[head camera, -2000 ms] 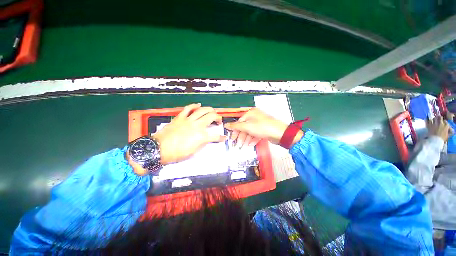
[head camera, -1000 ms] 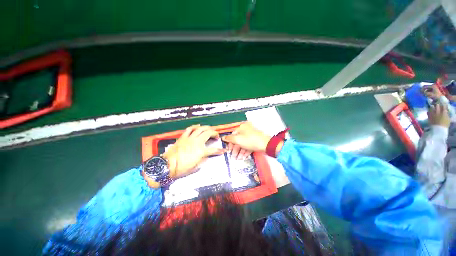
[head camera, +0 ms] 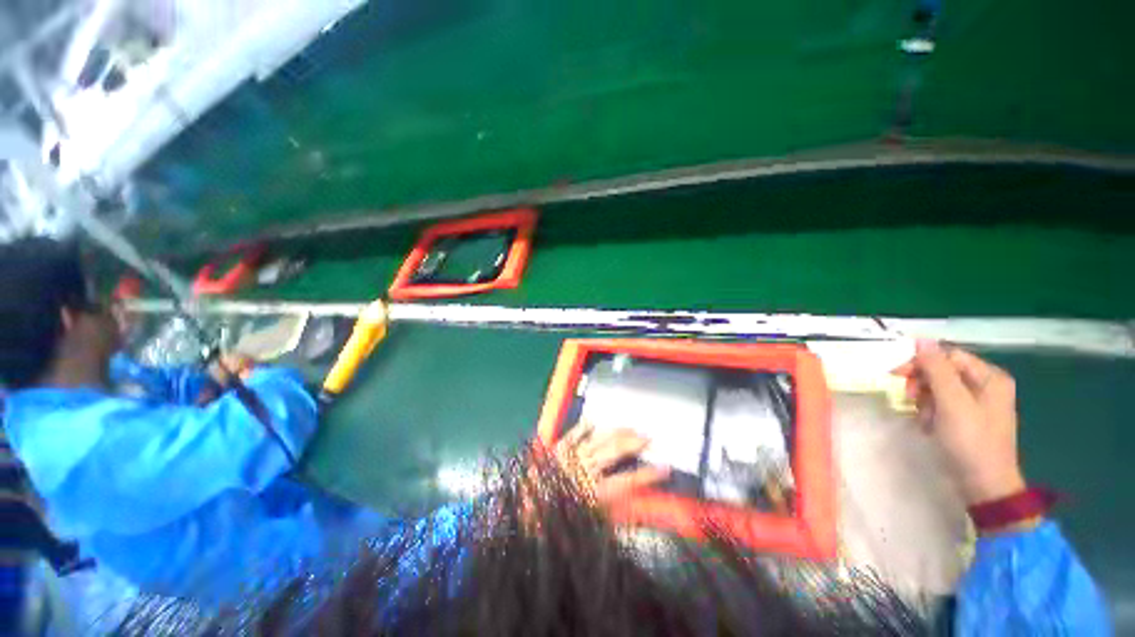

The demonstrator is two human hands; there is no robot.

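Note:
A tablet unit in a red-orange frame (head camera: 817, 460) lies on the green bench in front of me. Its large silver-white battery (head camera: 647, 404) and a dark line across it show. My left hand (head camera: 604, 463) lies at the frame's lower left corner, fingers spread, partly hidden by my hair. My right hand (head camera: 968, 417) is raised right of the frame, over a long white sheet (head camera: 878, 460). Its fingertips pinch a small pale yellowish piece (head camera: 901, 388), blurred.
A yellow-orange screwdriver (head camera: 359, 348) leans at the bench's left by the white rail (head camera: 597, 320). Another red-framed unit (head camera: 517, 258) lies on the green belt beyond. A person in a blue sleeve (head camera: 149, 467) works at the left.
The view has swung left. My right hand has left the unit and moved right over the sheet. My left hand has moved down from the unit's middle to its lower left corner.

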